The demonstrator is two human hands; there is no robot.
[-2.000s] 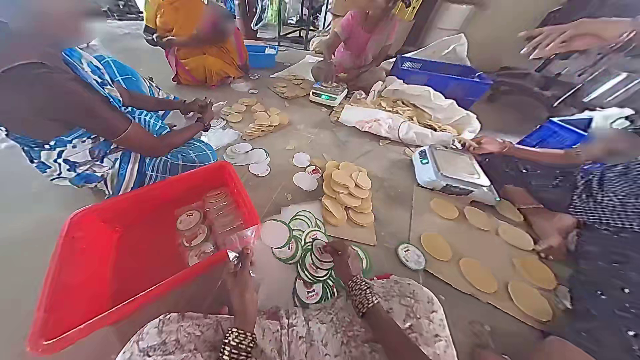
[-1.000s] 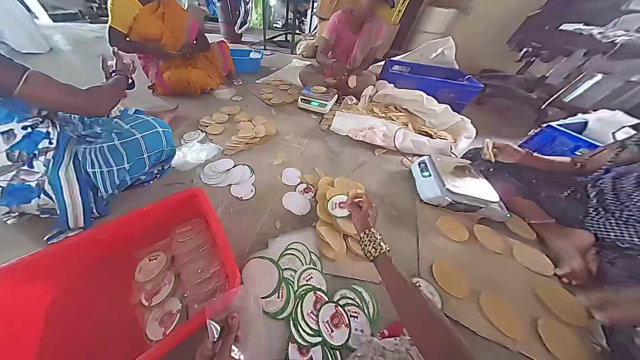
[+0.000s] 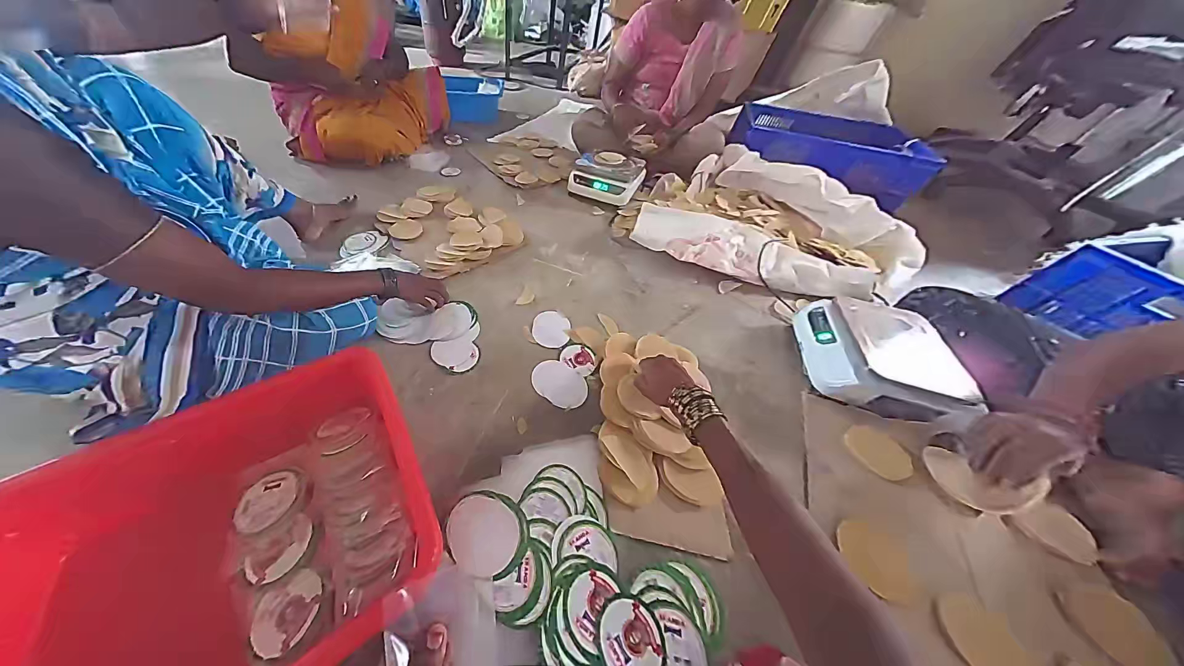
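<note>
Bangles circle the wrist of my right hand [image 3: 664,381], whose fingers rest on a pile of flat round tan discs [image 3: 634,462] lying on a cardboard sheet [image 3: 680,536]. Whether the fingers grip a disc is hidden. My left hand [image 3: 433,640], partly cut off at the bottom edge, is at a clear plastic bag [image 3: 449,601]. Between the hands, printed round labels with green rims [image 3: 587,601] lie in overlapping heaps, and a plain white disc [image 3: 486,535] rests at their left. Clear packs of labelled discs [image 3: 277,555] lie inside the red plastic tub [image 3: 407,462].
A co-worker's hand [image 3: 421,289] reaches to white discs at left. At right, another person's hand [image 3: 1027,444] holds a tan disc beside a digital scale [image 3: 888,356]. Beyond are an open sack of discs [image 3: 684,236], a blue crate [image 3: 832,153] and a smaller scale [image 3: 606,178].
One second ago my right hand held a printed label over the tan pile; now no label shows in it. The co-worker's hand at left has come down to the white discs.
</note>
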